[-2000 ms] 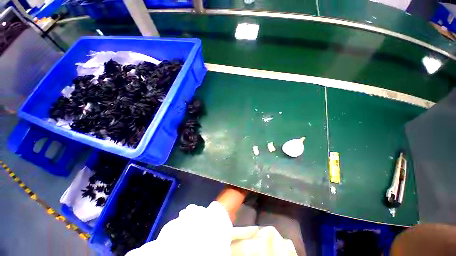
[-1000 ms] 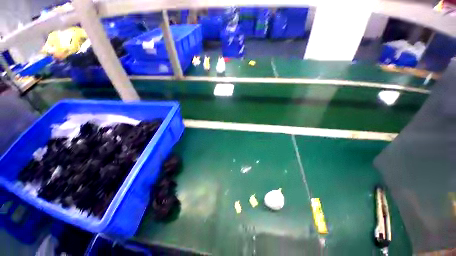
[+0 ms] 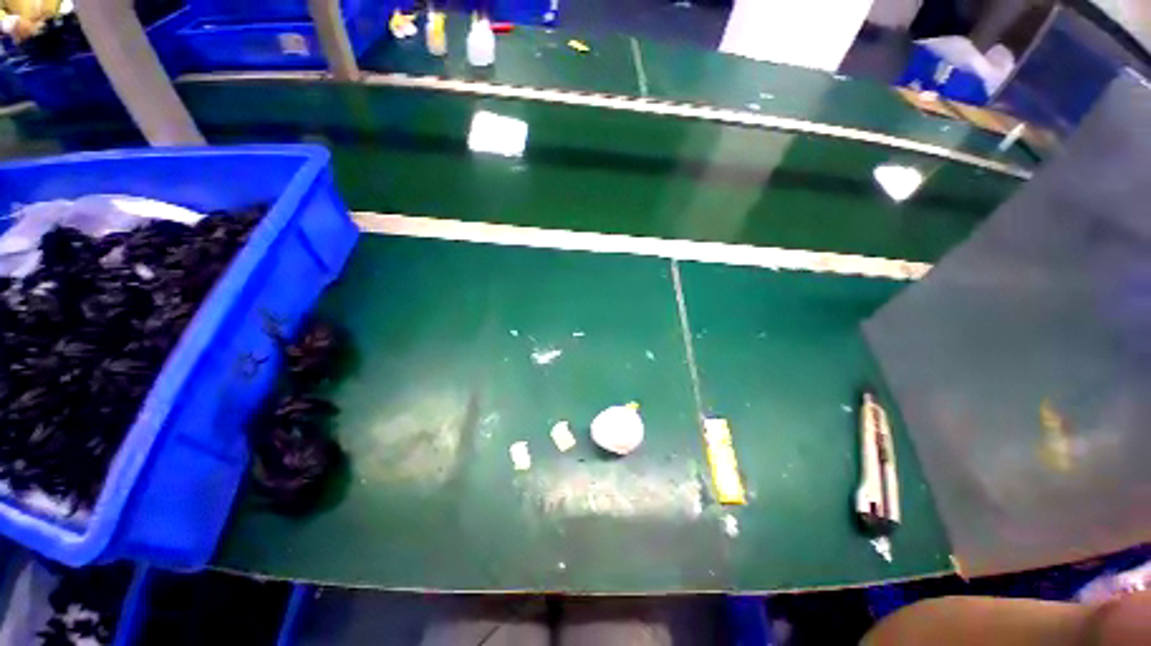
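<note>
No hand works on the bench. A blurred skin-coloured shape, likely part of my right hand or forearm (image 3: 997,625), is cut off at the bottom right edge; its fingers cannot be made out. My left hand is out of view. A small white rounded glue bottle (image 3: 617,430) lies on the green bench, with two small pale squares (image 3: 563,435) to its left. A narrow yellow item (image 3: 723,462) lies to its right by the seam. Black moulded pieces (image 3: 297,457) sit in clumps beside the large blue crate (image 3: 189,429), which is heaped with more.
A utility knife (image 3: 877,467) lies near the grey metal panel (image 3: 1029,341) at right. Lower blue crates with black parts show below the bench edge. A pale rail (image 3: 543,236) borders the green conveyor (image 3: 707,189). Bottles (image 3: 480,42) stand on the far side.
The view has swung up, then partly down again and to the right. The hand and white sleeve seen below the bench edge two seconds ago are gone. The bench items keep their places.
</note>
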